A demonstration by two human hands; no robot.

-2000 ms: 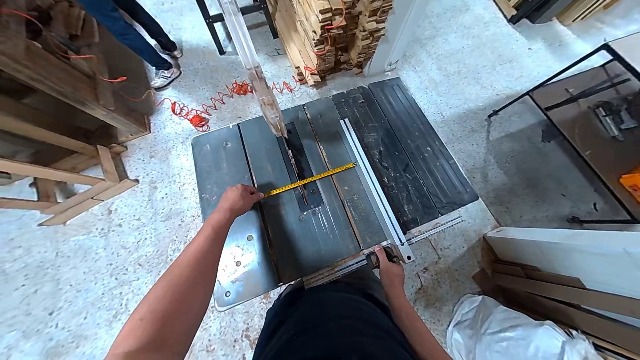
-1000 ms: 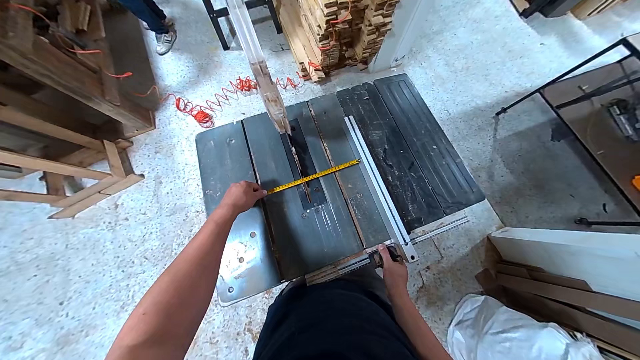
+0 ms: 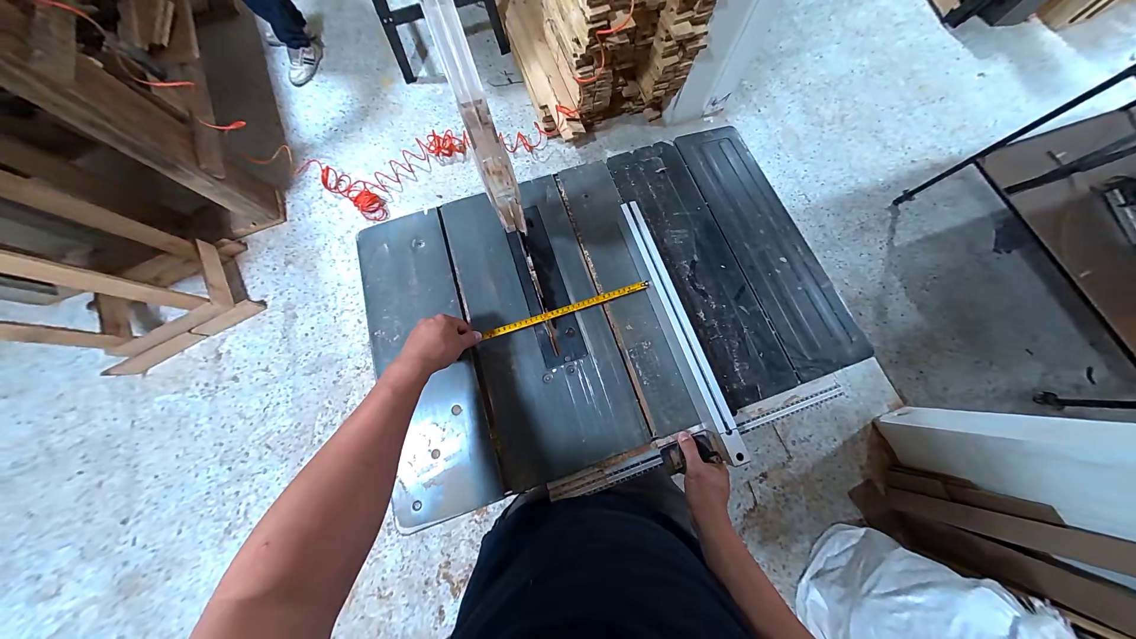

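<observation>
My left hand pinches one end of a yellow tape measure blade over the metal top of a table saw. The tape crosses the saw blade, and its far end meets the aluminum rip fence. At the table's near edge, my right hand is closed around the dark fence lock or handle, beside the fence's near end. A clear plastic blade guard stands over the far part of the saw blade.
Wooden frames stand at the left. Stacked wood strips and a coiled orange air hose lie beyond the saw. A person's shoe shows at the upper left. A metal-framed table and a white plastic sack are at the right.
The other person's legs have shifted toward the upper edge of the view. Both my hands, the tape and the fence show no plain change.
</observation>
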